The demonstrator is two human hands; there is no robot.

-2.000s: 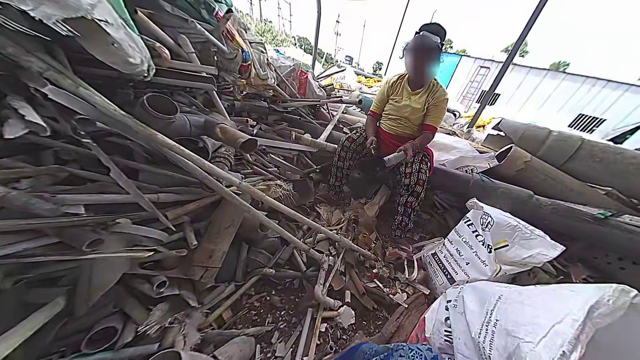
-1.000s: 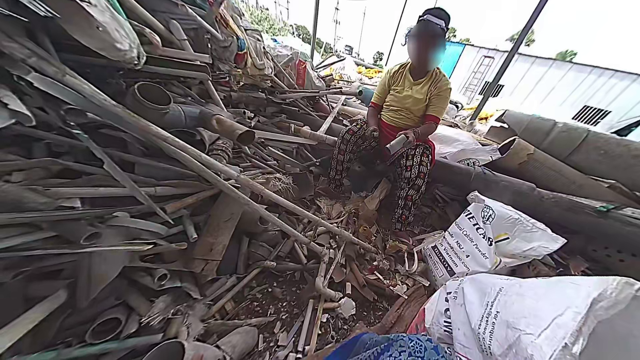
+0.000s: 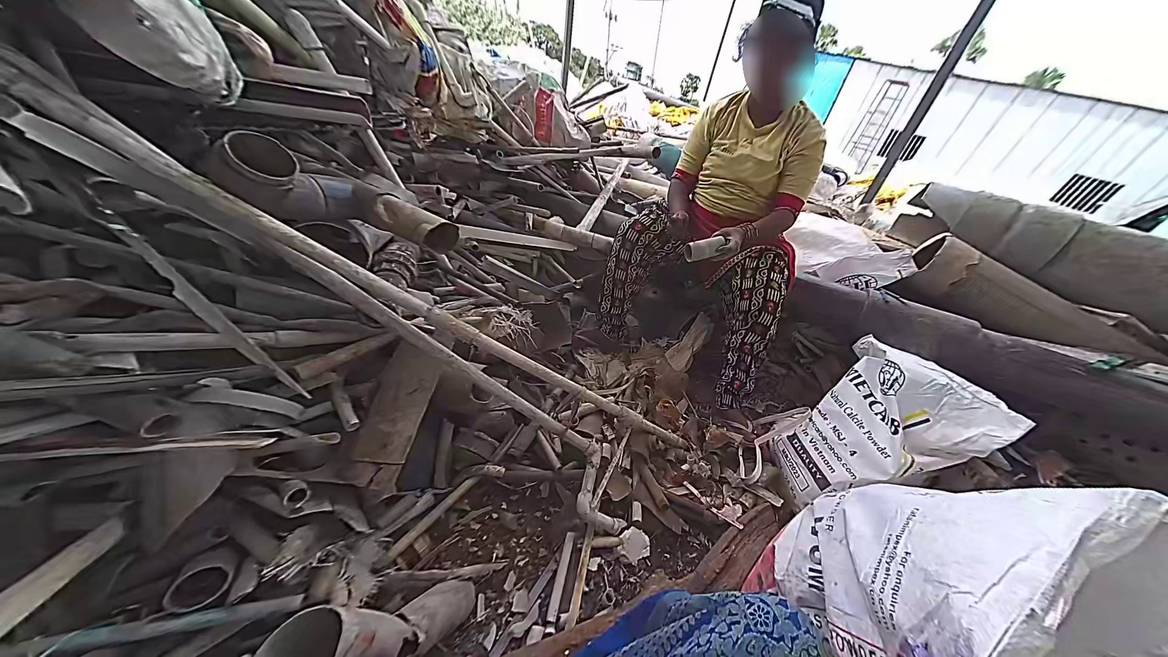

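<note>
Neither of my hands shows in the head view. Blue patterned cloth (image 3: 721, 625) lies at the bottom edge, beside a white woven sack (image 3: 967, 557) that bears printing. Behind that stands a second printed white sack (image 3: 839, 438). Across from me a seated co-worker (image 3: 753, 155) holds a short pale pipe piece (image 3: 705, 248) in one hand; what the other hand holds is unclear.
A tangled heap of plastic pipes (image 3: 182, 338) fills the left, with long thin pipes (image 3: 365, 292) slanting across it. Broken scraps (image 3: 639, 383) cover the ground by the co-worker's feet. A thick dark pipe (image 3: 958, 342) lies at the right, before a white corrugated wall (image 3: 985, 128).
The co-worker's hands have shifted slightly around the pale pipe piece, and the head has moved a little. The sacks and pipe heap have not plainly changed.
</note>
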